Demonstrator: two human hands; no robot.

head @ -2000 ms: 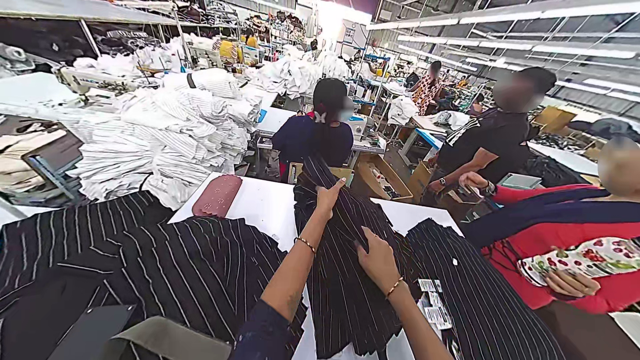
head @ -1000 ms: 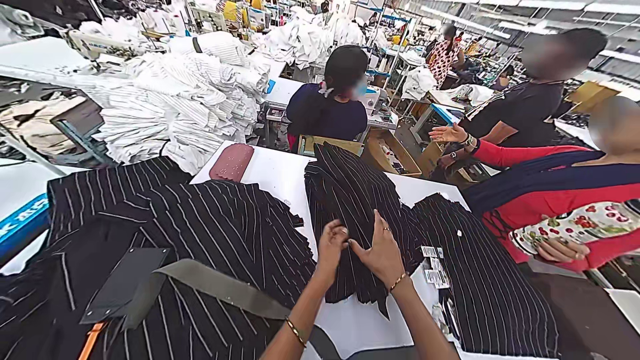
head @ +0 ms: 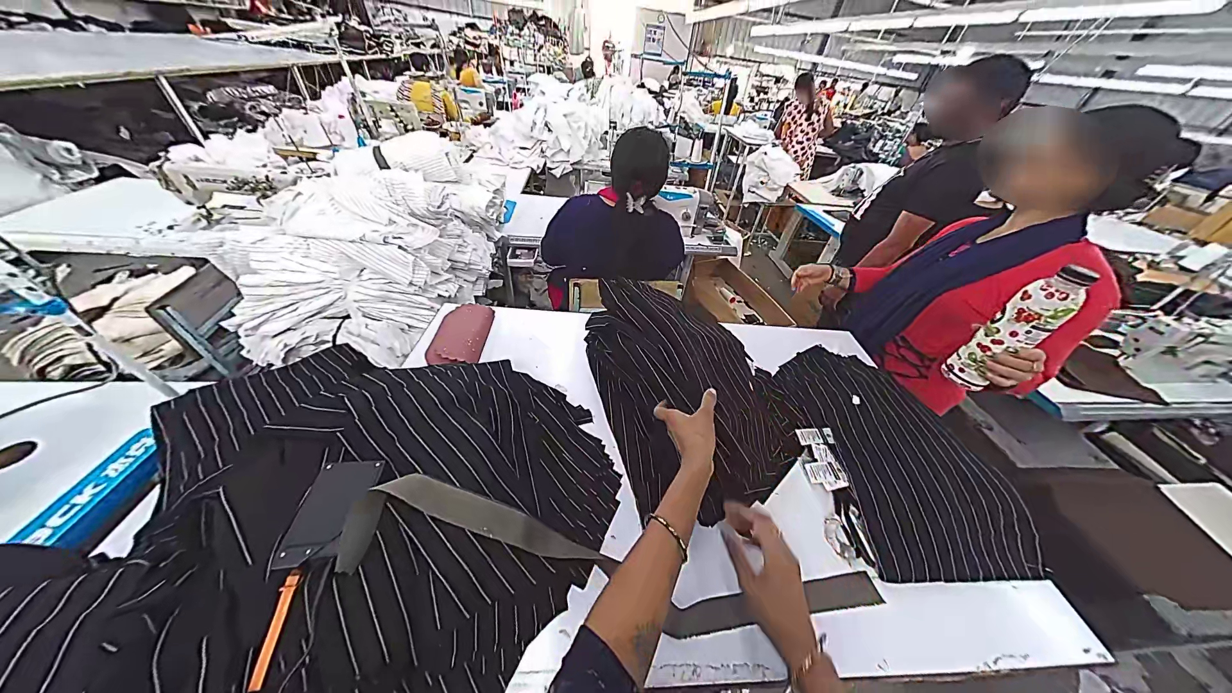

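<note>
A bundle of dark pinstriped fabric pieces (head: 674,395) lies on the white tabletop (head: 972,626), one end raised at the back. My left hand (head: 691,433) is on or just over its front part, thumb and finger spread. Near the bundle's front end is my right hand (head: 765,558), blurred, its fingers apart; I cannot tell whether it touches the cloth. A dark grey strip (head: 837,594) passes beneath that hand. To the right lies another pinstriped stack (head: 914,472), with white labels (head: 821,462) beside it. A larger pinstriped pile (head: 433,452) spreads at the left.
A dark flat piece (head: 327,510), an olive-grey strap (head: 481,515) and an orange strip (head: 276,630) lie on the left pile. A reddish roll (head: 460,334) sits behind. One person sits ahead; two stand at the right, one holding a patterned bottle (head: 1020,327). White garments (head: 366,250) are heaped back left.
My hands were together at the bundle one second ago and are now apart, the right lower and nearer me. The person in red has turned and stands more upright.
</note>
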